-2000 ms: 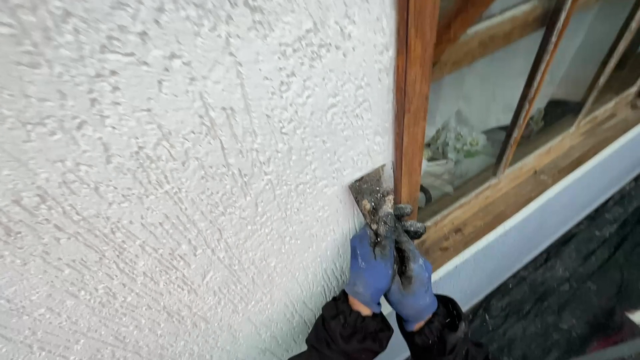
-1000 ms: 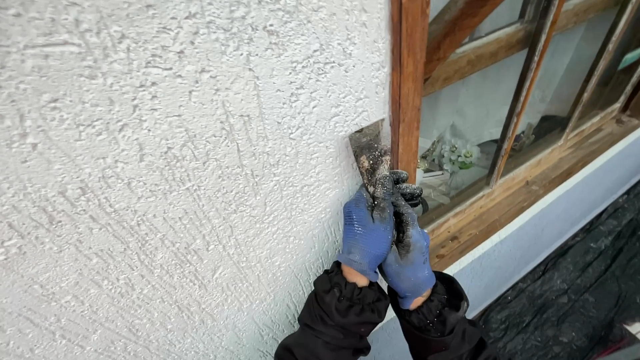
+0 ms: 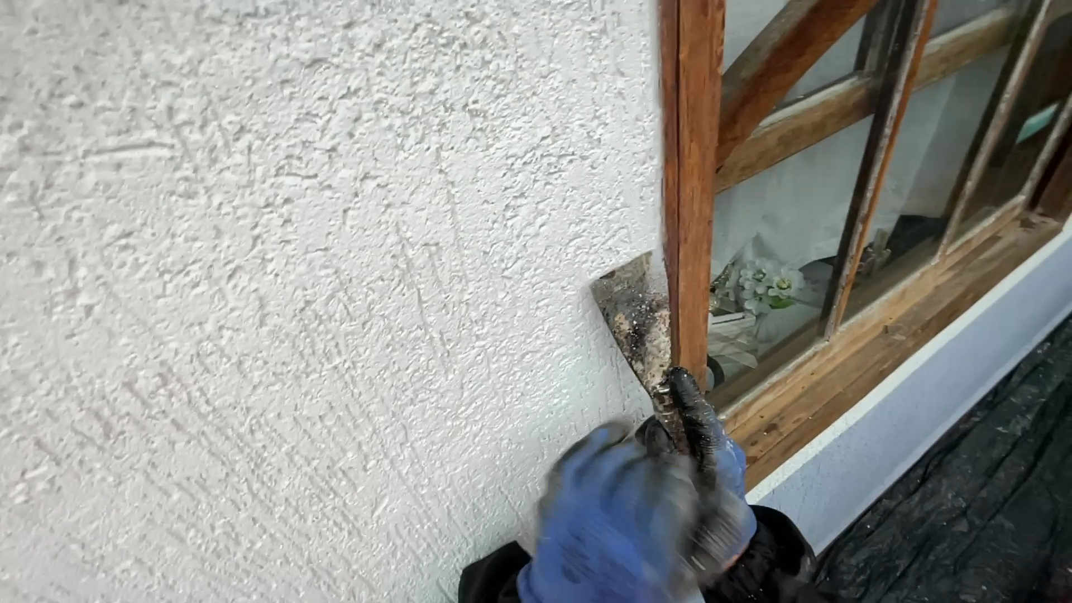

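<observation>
A stained putty knife [image 3: 641,322] lies with its broad metal blade on the white textured wall [image 3: 335,251], its right edge against the brown wooden window frame [image 3: 693,193]. Around its lower part is my right hand [image 3: 712,469], in a blue glove with blackened fingers, one finger stretched up along the blade's base. My left hand [image 3: 615,511], gloved the same way, is blurred by motion and overlaps the right hand and the tool's lower end. Whether it grips the tool cannot be told.
To the right are window panes with wooden bars [image 3: 879,167], white flowers [image 3: 766,285] behind the glass, and a wooden sill [image 3: 888,343]. A pale ledge [image 3: 921,410] runs below it. Black plastic sheeting [image 3: 963,502] covers the lower right.
My left hand has shifted down from its place beside the blade's base and is now blurred. The putty knife stays by the window frame, held in my right hand.
</observation>
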